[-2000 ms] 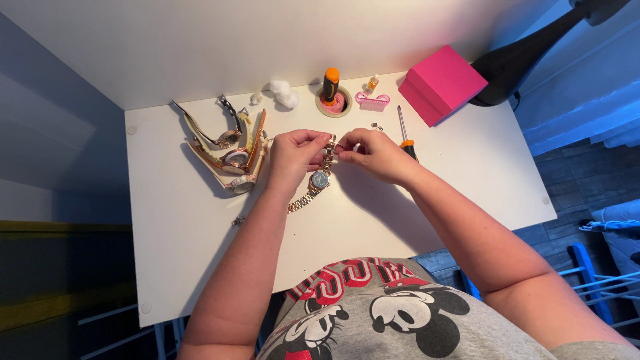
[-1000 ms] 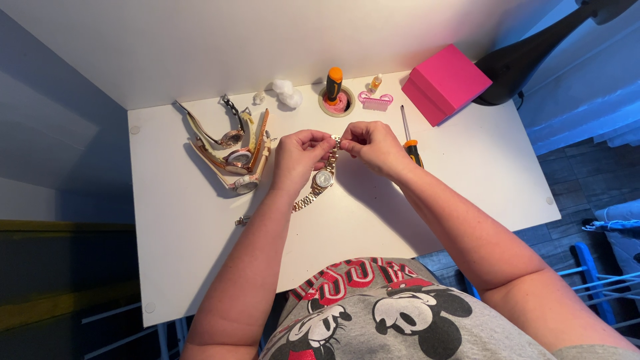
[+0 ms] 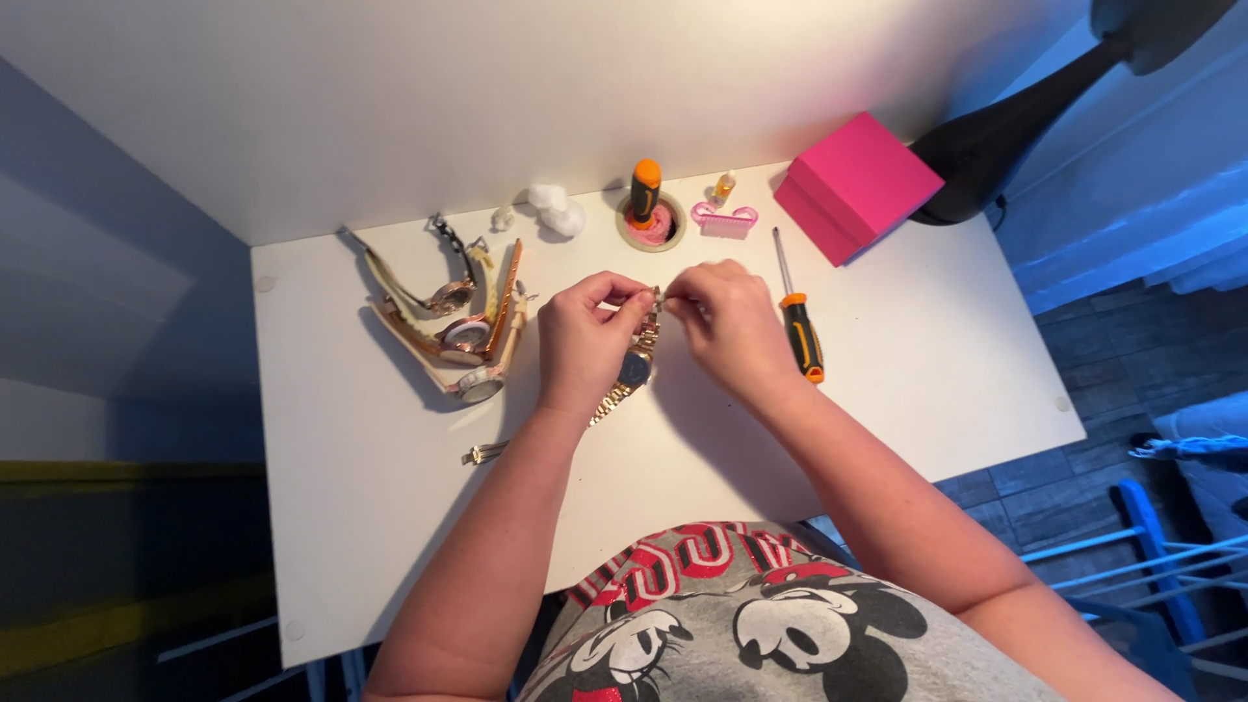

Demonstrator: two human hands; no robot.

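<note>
My left hand [image 3: 597, 336] grips the upper end of a gold-tone metal watch bracelet between thumb and fingertips. Close beside it, my right hand [image 3: 731, 322] pinches at the same bracelet end; the exact link between the fingertips is too small to tell. The wristwatch [image 3: 635, 369], with a dark dial, hangs below my fingers, its lower bracelet running down behind my left wrist. Another gold-tone bracelet end [image 3: 484, 453] shows left of my left forearm. Right of my right hand lies a screwdriver [image 3: 801, 336] with a black and orange handle.
Several strap watches [image 3: 468, 336] stand at the left of the white table [image 3: 341, 546]. Along the back are cotton wool [image 3: 558, 210], a tape roll [image 3: 625, 232] with an orange-topped tool handle [image 3: 645, 195], a small bottle [image 3: 723, 187], a pink nail brush [image 3: 724, 221], a pink box [image 3: 863, 185] and a black lamp [image 3: 1014, 127].
Both hands stay at the upper end of the bracelet, with small shifts of the fingers. The watch dial looks bright one second ago and dark now.
</note>
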